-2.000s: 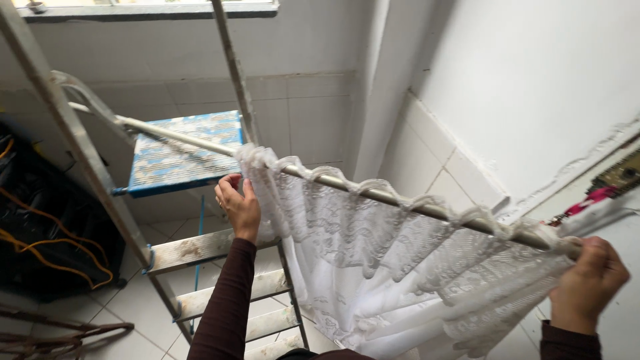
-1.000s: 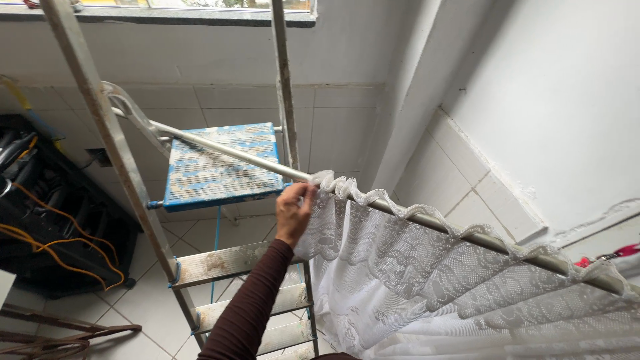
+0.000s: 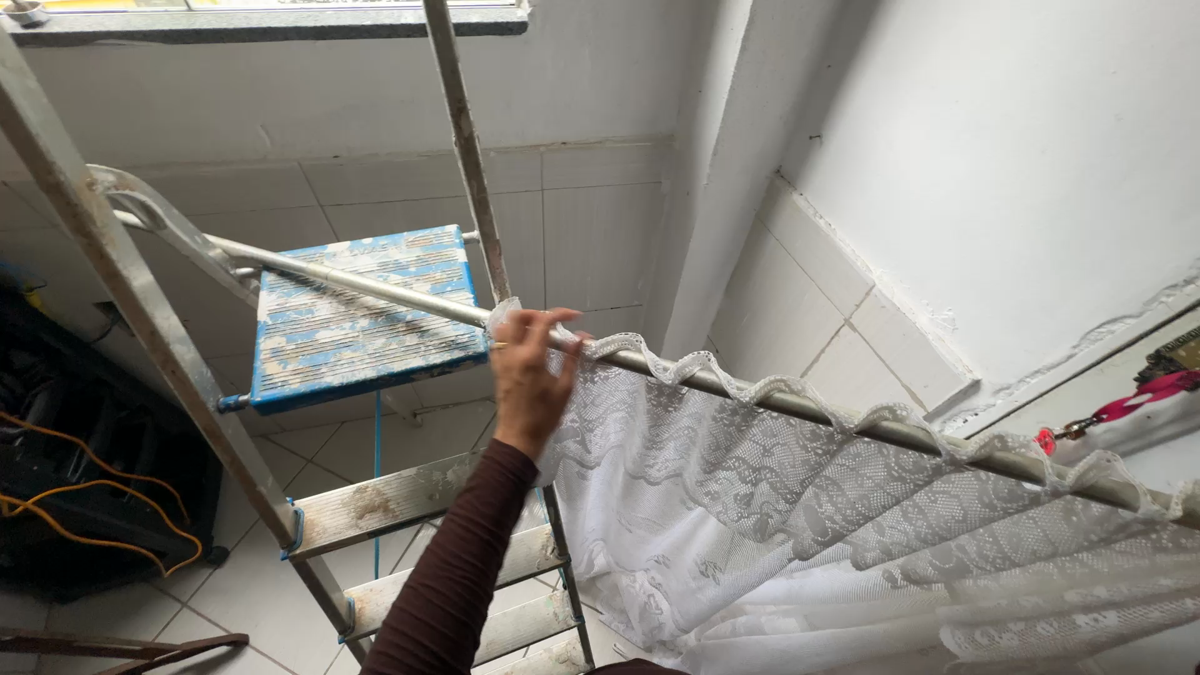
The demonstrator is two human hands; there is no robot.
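A white lace curtain (image 3: pixel 750 469) hangs in ruffles from a metal curtain rod (image 3: pixel 375 291), which slants across the view. The rod's bare left part passes over the blue, paint-spattered platform of an aluminum stepladder (image 3: pixel 370 319). My left hand (image 3: pixel 534 375), in a dark brown sleeve, pinches the gathered lace at the curtain's left end on the rod, beside the platform's right corner. The lace continues along the rod past the right edge of the view. My right hand is out of view.
Ladder steps (image 3: pixel 384 506) descend below the platform. A black shelf-like object with an orange cord (image 3: pixel 103 483) stands at left, above a brown frame (image 3: pixel 122 647) on the tiled floor. Walls close in behind and at right, where a pink strap (image 3: pixel 1144 398) hangs.
My left hand stays near the curtain's left end, its fingers now over the rod. My right hand, on the rod's right end two seconds ago, has left the view. The lace is spread more widely.
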